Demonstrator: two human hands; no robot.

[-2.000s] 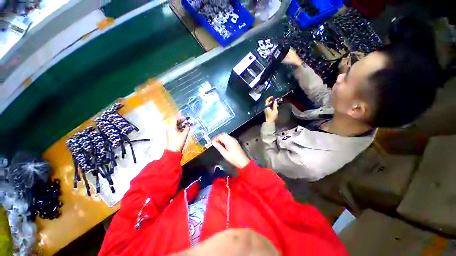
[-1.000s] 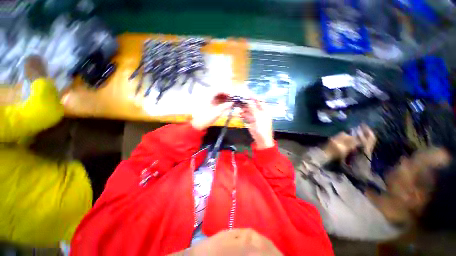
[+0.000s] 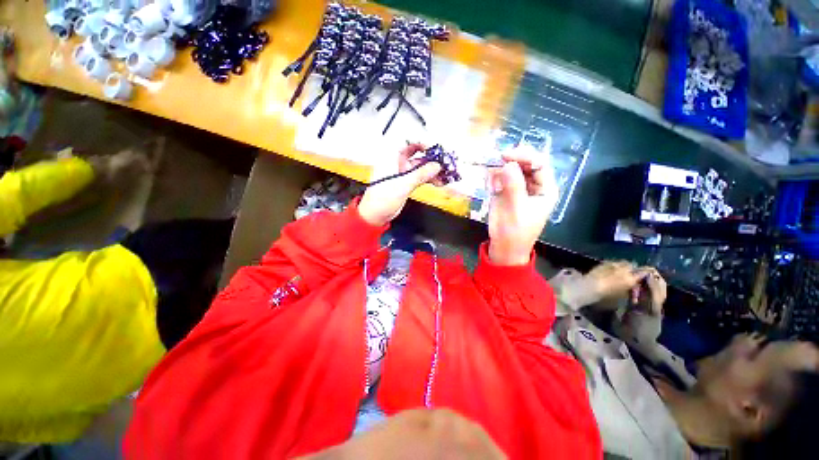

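My left hand holds a small dark module with silver-white spots between its fingers, in front of my chest near the bench edge. A black cable tail runs from it to the left over my hand. My right hand is raised just right of the module, thumb and fingers pinched on a thin dark wire that stretches toward the module. The wire's far end is too small to make out.
Modules in columns lie on a pale sheet. Left are black rings and white housings. Right are a clear tray, a black-and-white device and a blue bin. Neighbours sit on both sides.
The view has turned and shifted. The cable tail hung down toward my chest and now points left. My right hand has moved apart from the module, with the thin wire between.
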